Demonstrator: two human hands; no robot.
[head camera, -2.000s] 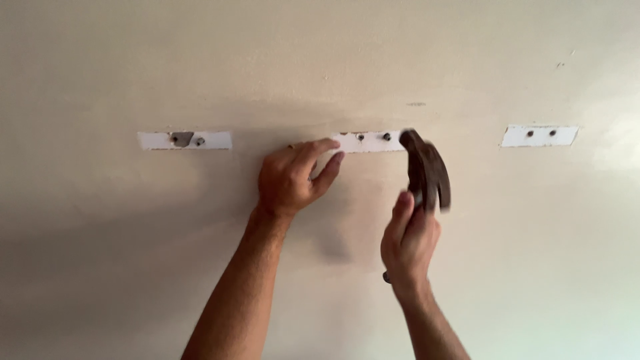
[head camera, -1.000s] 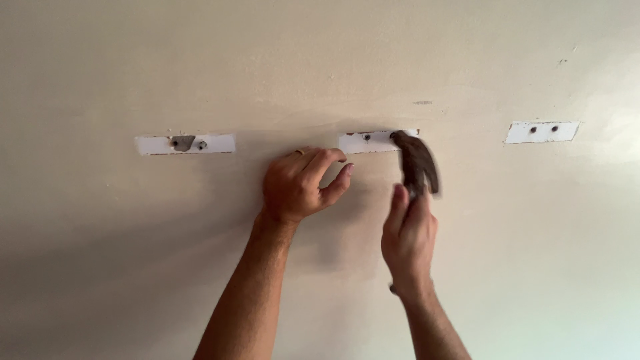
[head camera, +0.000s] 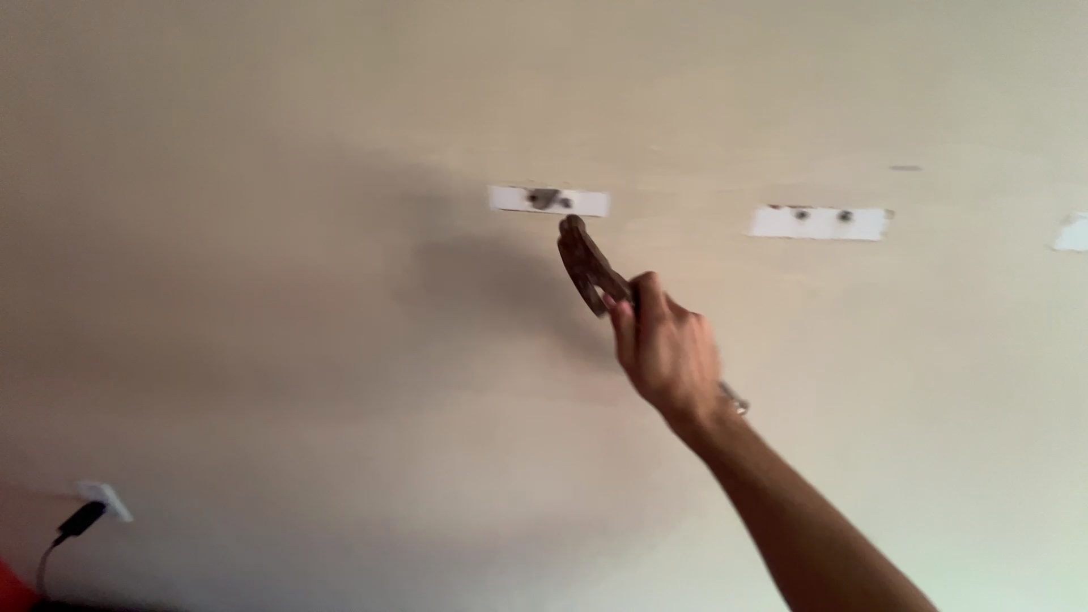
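Note:
My right hand (head camera: 671, 348) grips a claw hammer (head camera: 591, 265) close to its dark metal head. The hammer's head is just below the left white rectangular patch (head camera: 508, 199) on the beige wall; whether it touches the wall cannot be told. That patch has two dark holes or fixings and a grey damaged spot between them. A second white patch (head camera: 820, 225) to the right bears two dark fixings. Part of a third white patch (head camera: 1074, 234) shows at the right edge. My left hand is out of view.
At the lower left, a black plug (head camera: 82, 518) with a cable sits in a white wall socket (head camera: 115, 501). A red thing (head camera: 13, 588) shows in the bottom left corner. A small grey mark (head camera: 906, 167) is on the wall above the second patch.
My right hand has moved the hammer from the middle patch leftward to the left one. My left hand, earlier beside the middle patch, has gone out of view. The view has swung left.

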